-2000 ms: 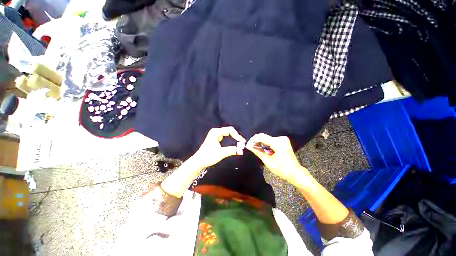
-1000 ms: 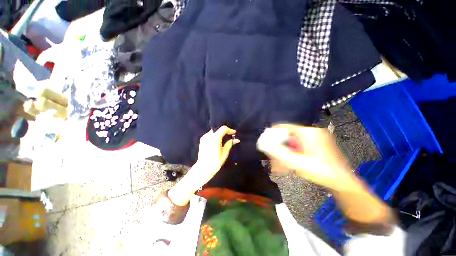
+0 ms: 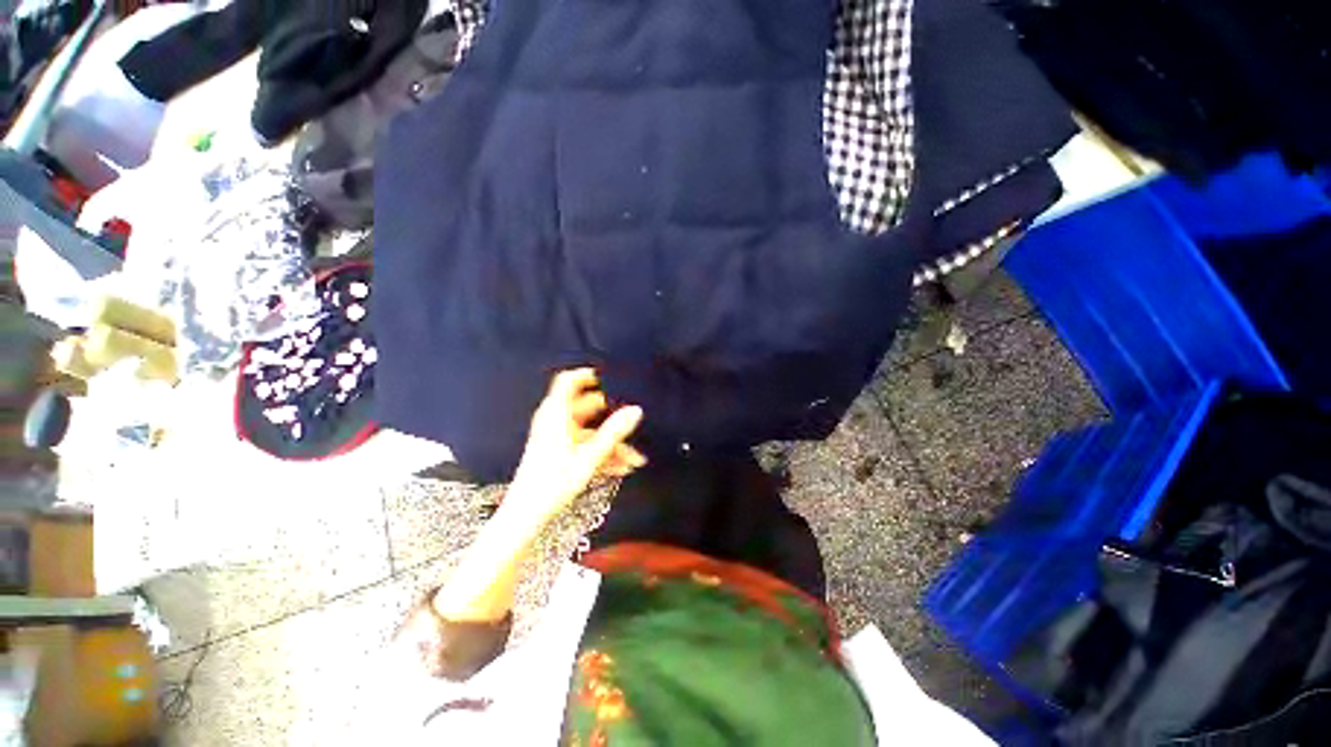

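Note:
The dark navy padded garment (image 3: 657, 248) lies spread in front of me, with a black-and-white checked strip (image 3: 869, 124) at its upper right. Tiny white dots show on the cloth. My left hand (image 3: 572, 450) is at the garment's lower edge, left of the middle, with its fingers bent. Whether it pinches cloth or a small button, I cannot tell. My right hand is out of the picture.
A black pad (image 3: 307, 365) with red edge and scattered pale discs lies left of the garment, beside crinkled clear plastic (image 3: 226, 248). Blue plastic (image 3: 1153, 307) and dark clothes (image 3: 1197, 613) are at the right. My green apron (image 3: 715, 657) covers my lap.
My right hand first came away from my left hand, blurred, to the right, and is now out of view. My left hand has shifted left. The garment sits further left and higher in view.

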